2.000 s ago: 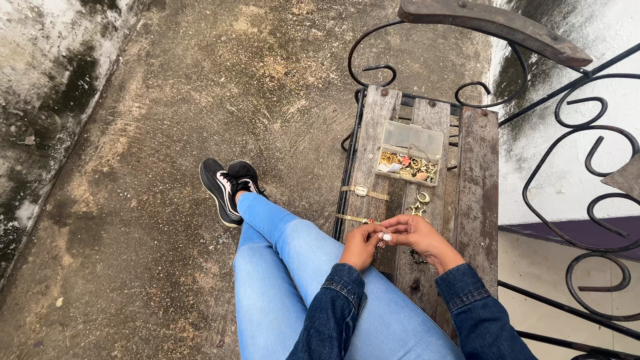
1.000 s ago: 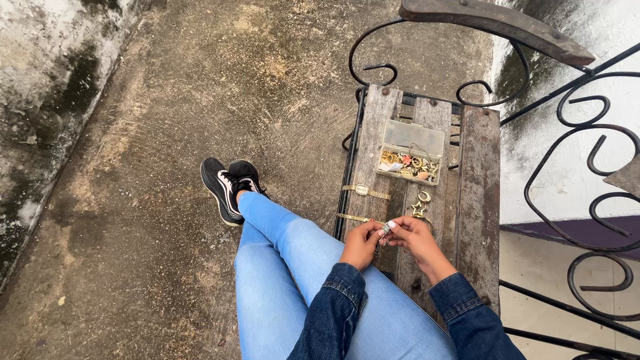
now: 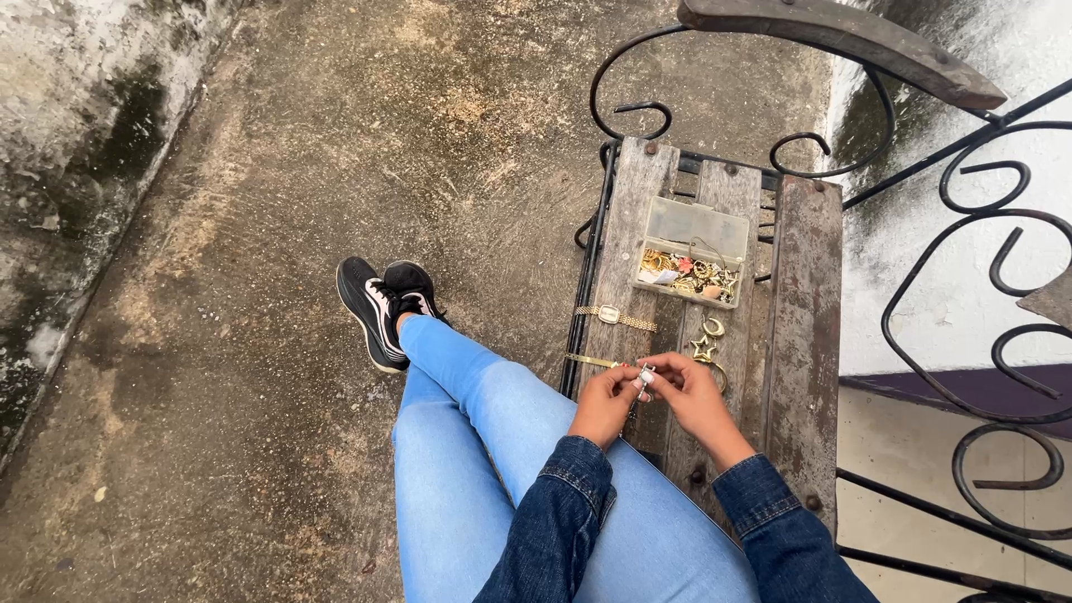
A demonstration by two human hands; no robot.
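Note:
Between the fingertips of my left hand (image 3: 607,408) and my right hand (image 3: 688,400) is a small silver-coloured piece of jewelry (image 3: 645,378), too small to tell its exact kind. Just beyond my left fingers lies a gold-coloured band (image 3: 590,360), partly hidden by them, with a small red part near its end. Farther up, a gold bracelet watch (image 3: 609,315) rests across the slats. Past my right fingers are a gold star-shaped piece (image 3: 703,348), a gold crescent-like piece (image 3: 713,327) and a ring-like piece partly covered by the hand. An open clear plastic box (image 3: 692,239) holds mixed jewelry.
Everything rests on a weathered wooden slat bench (image 3: 808,335) with a black scrolled iron frame and a curved wooden armrest (image 3: 846,42). My crossed legs in blue jeans (image 3: 502,427) adjoin the bench's near side. A stained wall (image 3: 75,151) stands at the left.
My fingers have shifted slightly around the small piece, which stays between both hands. The watch, box and loose gold pieces have not moved.

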